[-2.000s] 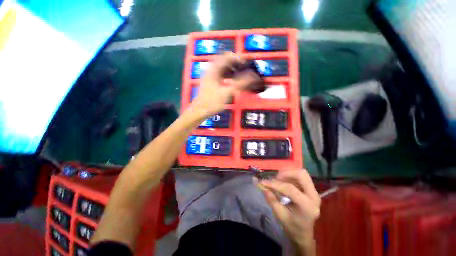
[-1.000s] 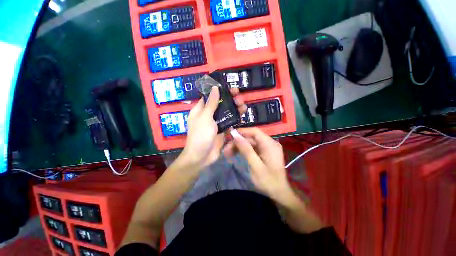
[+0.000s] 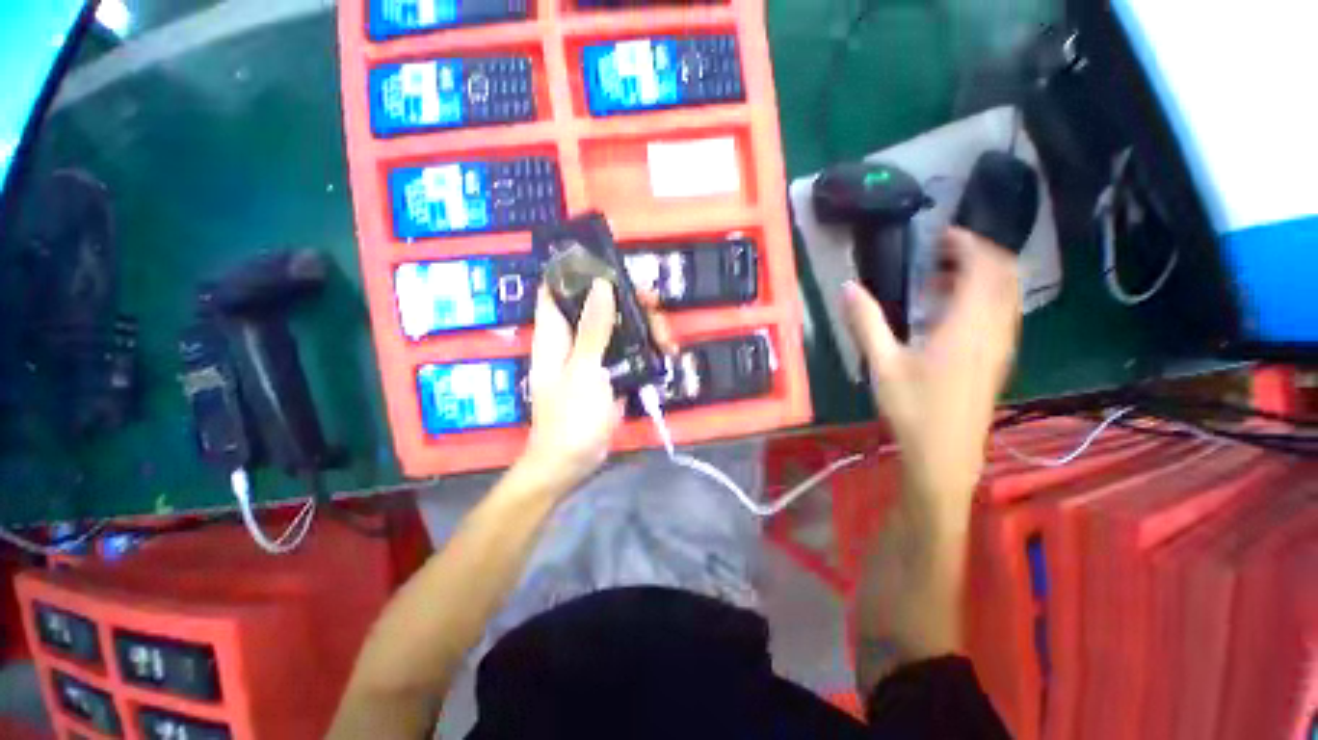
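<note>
My left hand [image 3: 575,379] holds a black keypad phone [image 3: 596,289], back up, over the lower part of the red phone tray [image 3: 573,236]. A white USB cable [image 3: 708,466] is plugged into the phone's lower end. My right hand [image 3: 932,325] is open with fingers apart, slightly blurred, over the grip of a black barcode scanner [image 3: 875,217]; I cannot see it touch the scanner. A white paper label [image 3: 692,168] lies in a right-column pocket with no phone. Other pockets hold phones, some face up with blue-white screens, two lower right ones back up.
A mouse [image 3: 999,200] lies on a whitish pad [image 3: 1041,268] at right. A second scanner [image 3: 275,354] and a phone on a white cable [image 3: 214,398] lie at left. Monitors stand at both sides. Stacked red trays [image 3: 1142,578] are below right; a phone tray [image 3: 138,614] is below left.
My right hand has left the cable plug and moved right to the scanner. The cable now hangs from the phone in my left hand. Two seconds ago my left hand was near the empty pocket.
</note>
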